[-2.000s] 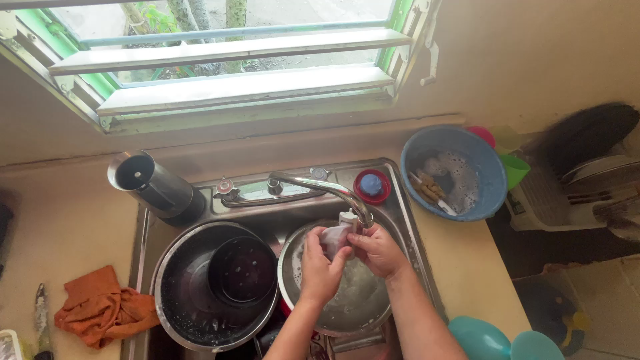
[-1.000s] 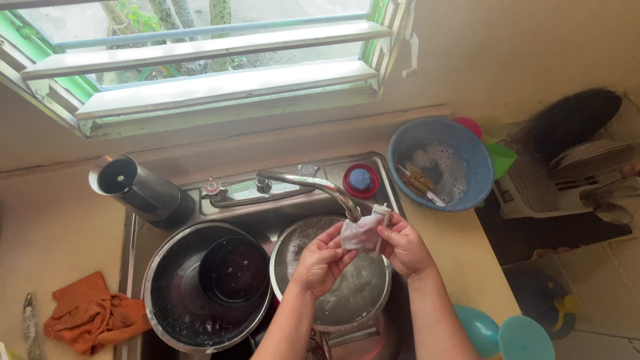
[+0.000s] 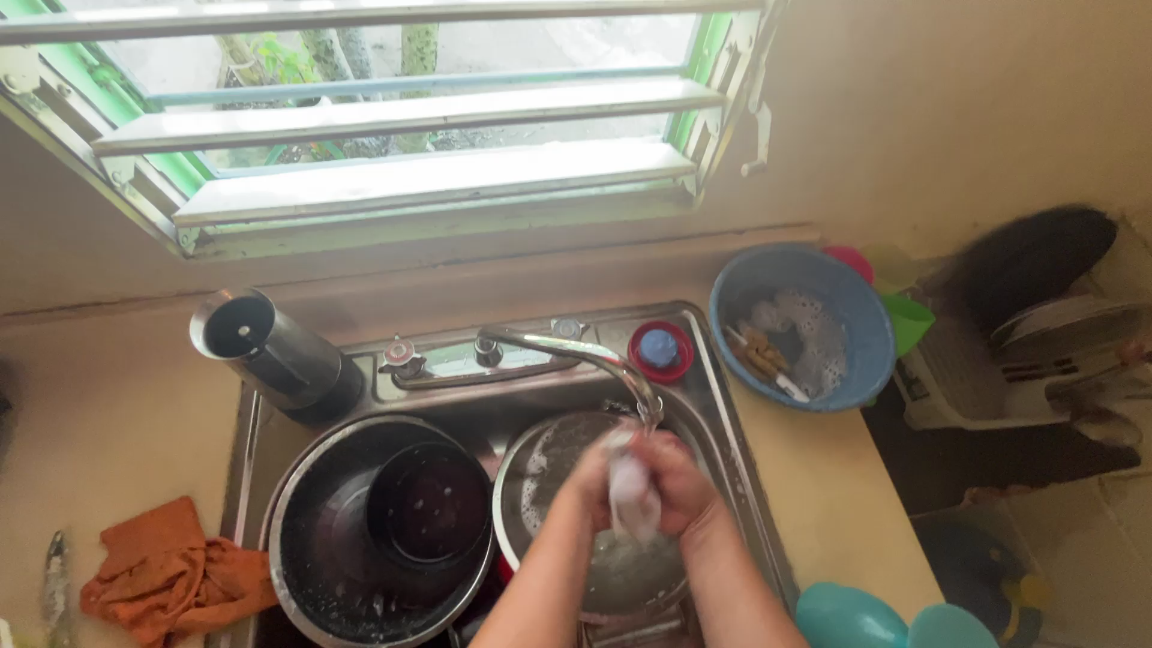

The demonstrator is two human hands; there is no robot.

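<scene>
Both of my hands, the left hand (image 3: pixel 591 481) and the right hand (image 3: pixel 679 481), are closed together around a whitish, wet-looking item (image 3: pixel 633 495), blurred by motion; it may be cloth or a thin bag. They are just below the spout of the chrome faucet (image 3: pixel 598 349). Beneath them a round metal pan (image 3: pixel 517 540) of cloudy, soapy water sits in the right part of the steel sink. To its left, a large dark basin (image 3: pixel 315 540) holds a smaller dark pot (image 3: pixel 427 504).
A blue plastic basin (image 3: pixel 873 360) with suds and small items stands right of the sink, near a dish rack (image 3: pixel 954 396). A metal cylinder (image 3: pixel 301 369) stands at the sink's back left. An orange cloth (image 3: pixel 171 576) and teal plastic items (image 3: pixel 846 616) lie at the front sides.
The whitish item was spread between my fingers a second ago; now it is bunched up. My hands have come together around it and closed.
</scene>
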